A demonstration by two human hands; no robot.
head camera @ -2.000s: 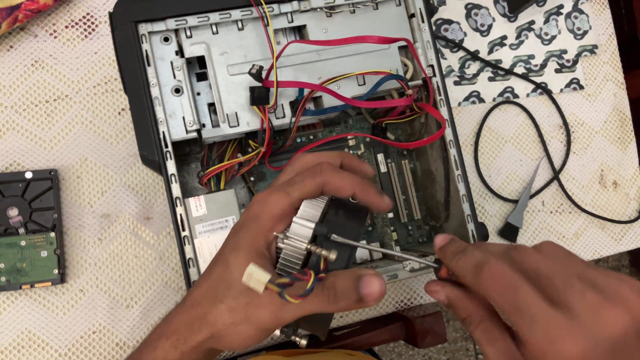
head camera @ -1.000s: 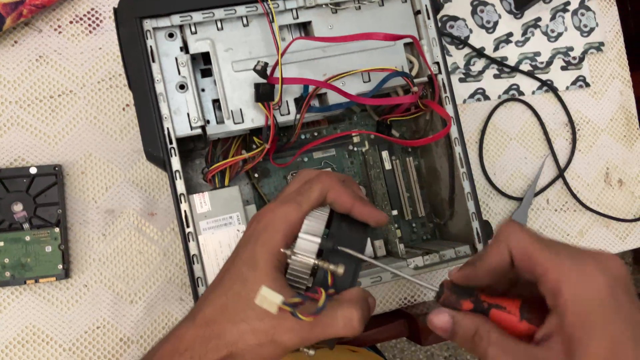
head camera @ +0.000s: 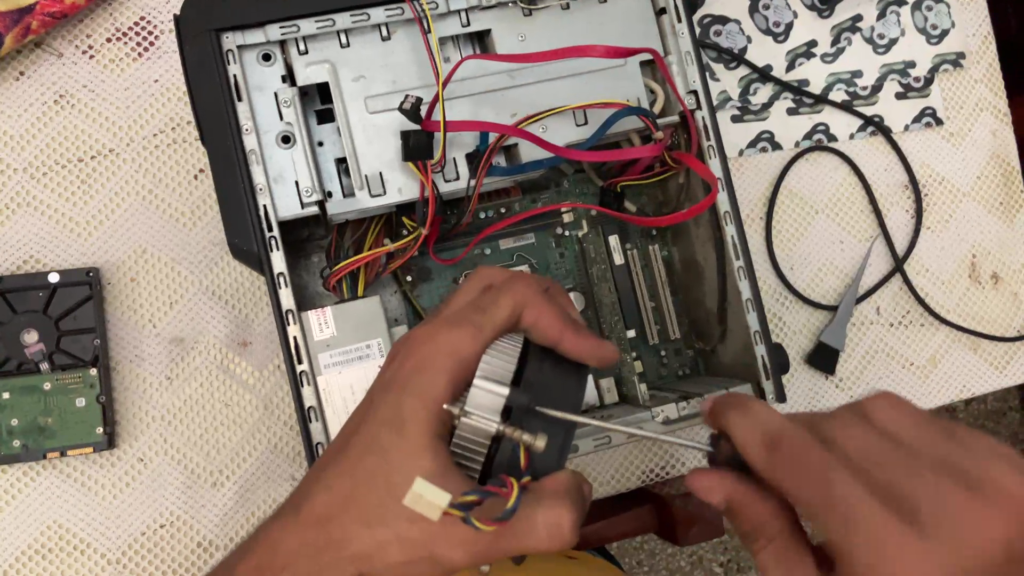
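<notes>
My left hand (head camera: 448, 400) grips a CPU cooler, whose ribbed aluminium heatsink (head camera: 490, 400) and black fan housing (head camera: 552, 400) show between thumb and fingers. A spring-loaded screw (head camera: 512, 434) sticks out of its side, and a white fan connector (head camera: 427, 498) hangs on twisted coloured wires. In my right hand (head camera: 848, 480) is a screwdriver (head camera: 624, 426); its handle is mostly hidden by the fingers. The screwdriver's tip touches, or nearly touches, the side of the fan housing. Both hands are over the near edge of an open computer case (head camera: 280, 276).
Inside the case are a green motherboard (head camera: 552, 264), red SATA cables (head camera: 552, 56) and a power supply (head camera: 344, 336). A hard drive (head camera: 48, 368) lies at left on the lace-patterned cloth. At right are a grey brush (head camera: 836, 328), a looped black cable (head camera: 912, 200) and a patterned sheet (head camera: 832, 72).
The screwdriver's orange handle, plain to see one second ago, is now mostly covered by my right hand. My left hand keeps its hold on the cooler.
</notes>
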